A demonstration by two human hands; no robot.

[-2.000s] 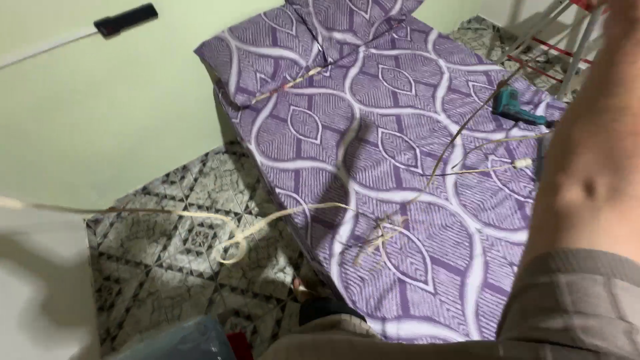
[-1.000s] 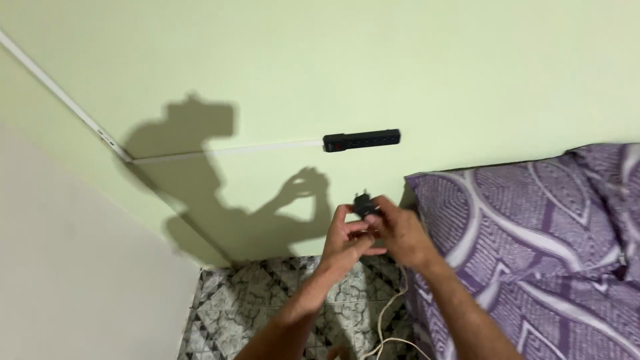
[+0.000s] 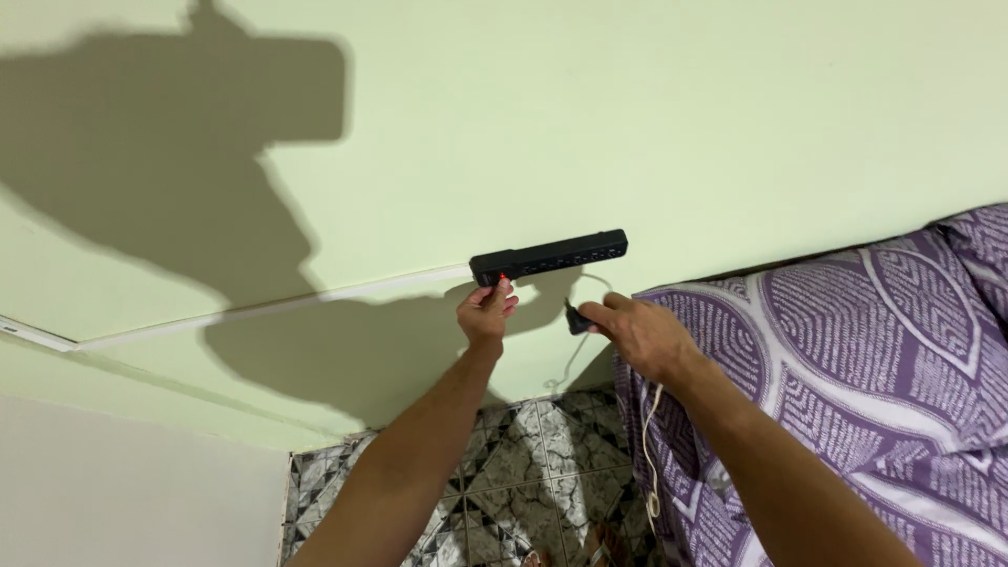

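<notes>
A black power strip (image 3: 571,250) is mounted on the pale green wall, with a row of sockets along its underside. My left hand (image 3: 487,311) is at its left end, the thumb or a fingertip on the switch, which glows red. Below the strip's right half, my right hand (image 3: 642,331) holds a black plug (image 3: 579,319) with its prongs pointing up, apart from the sockets. A thin whitish cord (image 3: 650,449) hangs from under my right hand beside the bed.
The bed with its purple patterned cover (image 3: 850,346) stands against the wall at right. White cable trunking (image 3: 378,283) runs left from the strip. Patterned floor tiles (image 3: 512,472) lie below, with feet at the bottom edge. My shadow covers much of the wall.
My left hand has left the plug and moved to the power strip's switch, which now glows. The right hand still has the plug, now nearer the strip. The view has swung from bed to wall.
</notes>
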